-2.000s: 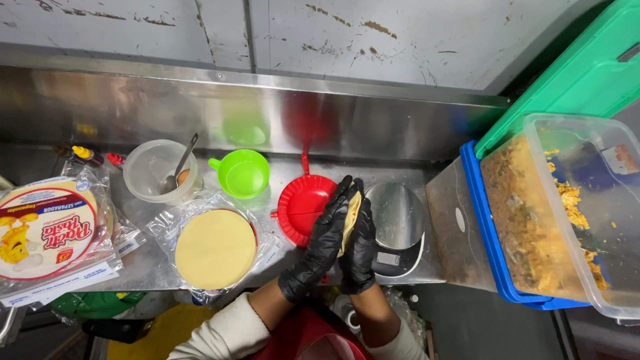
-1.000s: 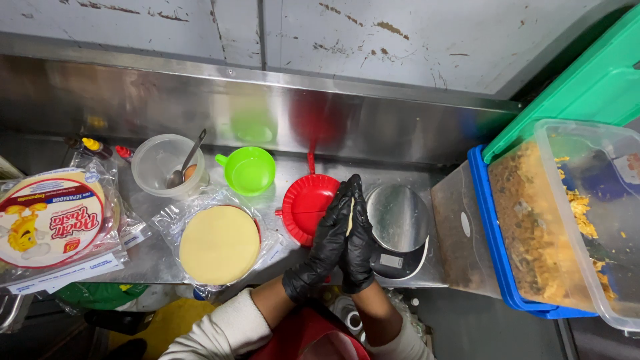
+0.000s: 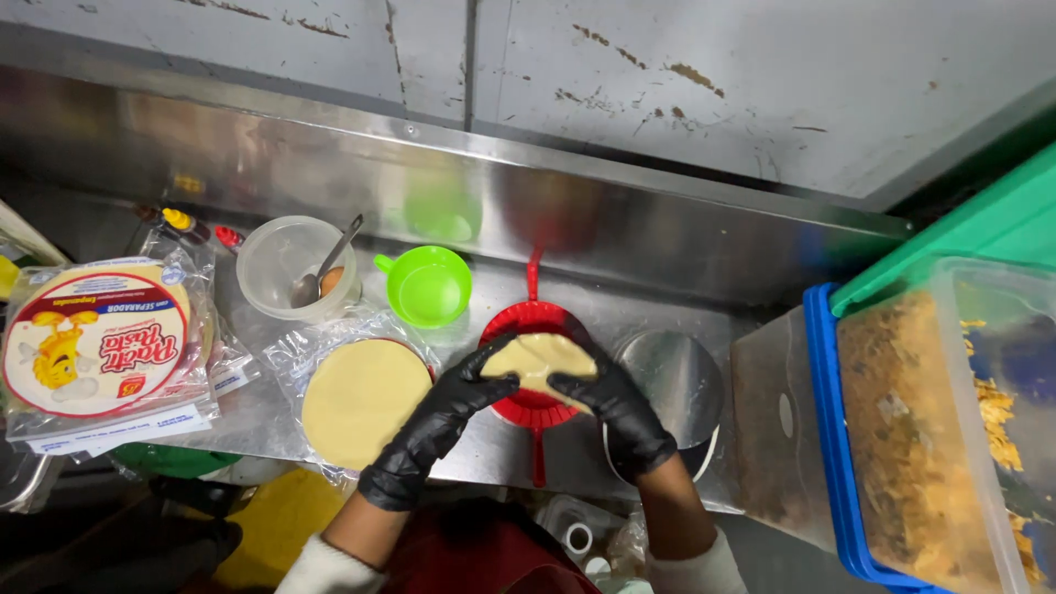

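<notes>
Both my hands wear black gloves. My left hand (image 3: 450, 404) and my right hand (image 3: 615, 404) grip opposite sides of a round of pale dough (image 3: 540, 359), thumbs on its near face. The dough is bent and hangs over a red plastic empanada press (image 3: 536, 312), hiding much of it. Left of my hands, a stack of flat dough discs (image 3: 363, 404) lies on clear plastic wrap. Behind stands a bright green cup (image 3: 429, 286). A kitchen scale with a round metal plate (image 3: 672, 384) is at my right hand, partly covered by it.
A clear tub (image 3: 285, 268) holds a metal spoon (image 3: 307, 287) and what looks like an egg. Packaged dough discs (image 3: 99, 338) lie at the left, near small capped bottles (image 3: 183, 223). Food-filled plastic bins (image 3: 891, 437) stand at the right. A steel backsplash (image 3: 495, 194) runs behind.
My palms were pressed together around the dough; now they are apart and the dough shows spread between my fingers, over the red press.
</notes>
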